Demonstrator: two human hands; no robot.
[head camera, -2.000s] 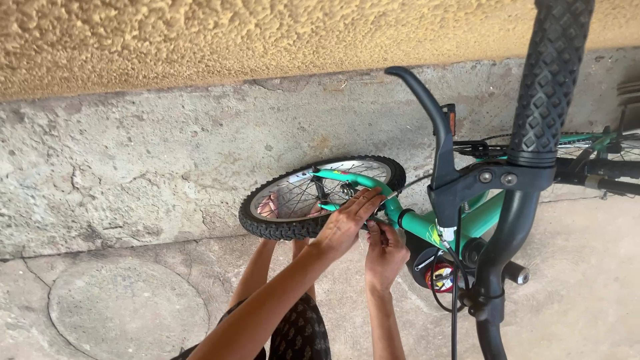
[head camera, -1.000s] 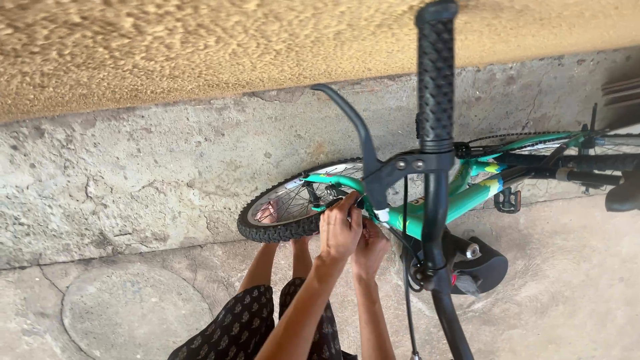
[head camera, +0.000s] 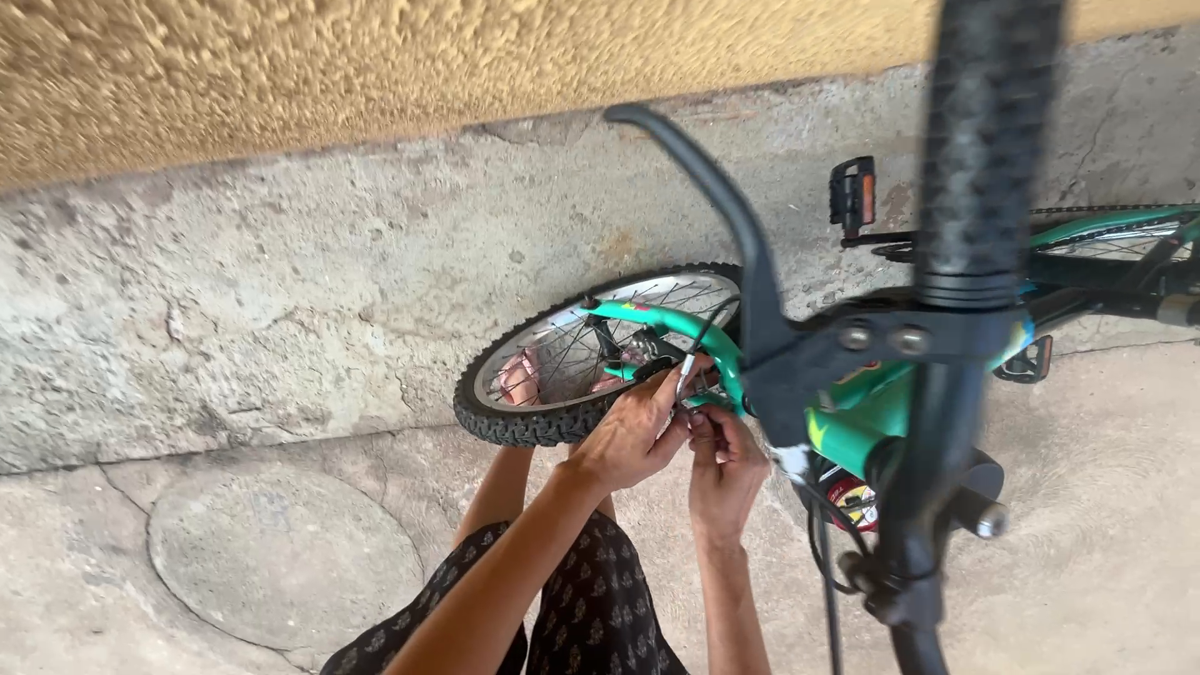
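A green bicycle fork (head camera: 656, 317) straddles the spoked front wheel, whose black knobby tyre (head camera: 534, 431) is in full view. My left hand (head camera: 633, 436) is at the front brake beside the fork, its fingers around the brake parts, with a silver cable tube (head camera: 686, 375) crossing them. Close on its right, my right hand (head camera: 727, 464) has thumb and forefinger pinched on a small part at the brake; fingers hide what it is. Above and to the right of my hands are the black brake lever (head camera: 712, 187) and the ribbed handlebar grip (head camera: 984, 141), blurred and near the camera.
A rough yellow wall (head camera: 375, 75) rises beyond a worn concrete ledge (head camera: 234, 281). Pedals (head camera: 853, 192) and the green frame (head camera: 858, 427) extend right. The black handlebar stem and cables (head camera: 825, 562) hang close to my right forearm. My feet are behind the wheel.
The view has shifted, and the handlebar shows at a different place and angle. Both hands remain at the front brake; my left hand's fingers now lie beside the silver cable tube.
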